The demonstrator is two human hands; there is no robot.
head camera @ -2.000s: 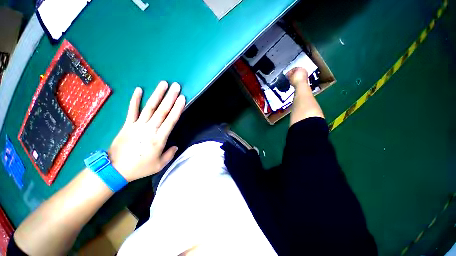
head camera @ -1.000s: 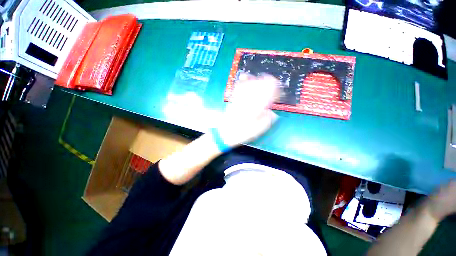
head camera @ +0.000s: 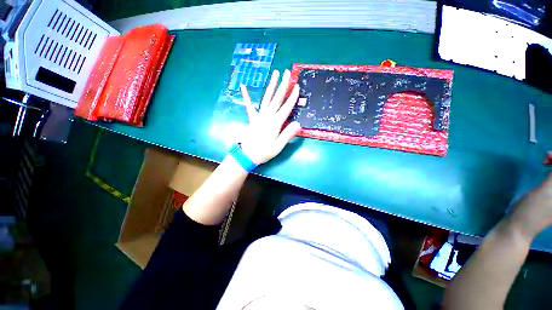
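A black circuit board [head camera: 342, 103] lies flat on a red bubble bag [head camera: 411, 127] on the green bench, its rounded cutout to the right. My left hand [head camera: 272, 121], with a blue wrist strap [head camera: 243, 158], is spread with fingers apart at the board's left end, over the edge of the clear sheet with blue squares [head camera: 251, 69]. My right hand [head camera: 537, 203] is at the right picture edge over the bench and is cut off. Whether it holds anything cannot be told.
Stacked red bubble bags [head camera: 124, 79] lie at the left beside a white slotted housing [head camera: 60, 51]. A white-and-black backing sheet [head camera: 481, 45] is at the back right, a pale strip [head camera: 532, 123] below it. Open cartons [head camera: 142, 209] stand under the bench's front edge.
The view has turned from the floor carton back to the bench. My left hand has moved left off the board's middle. My right hand has left the carton and is over the bench's right side.
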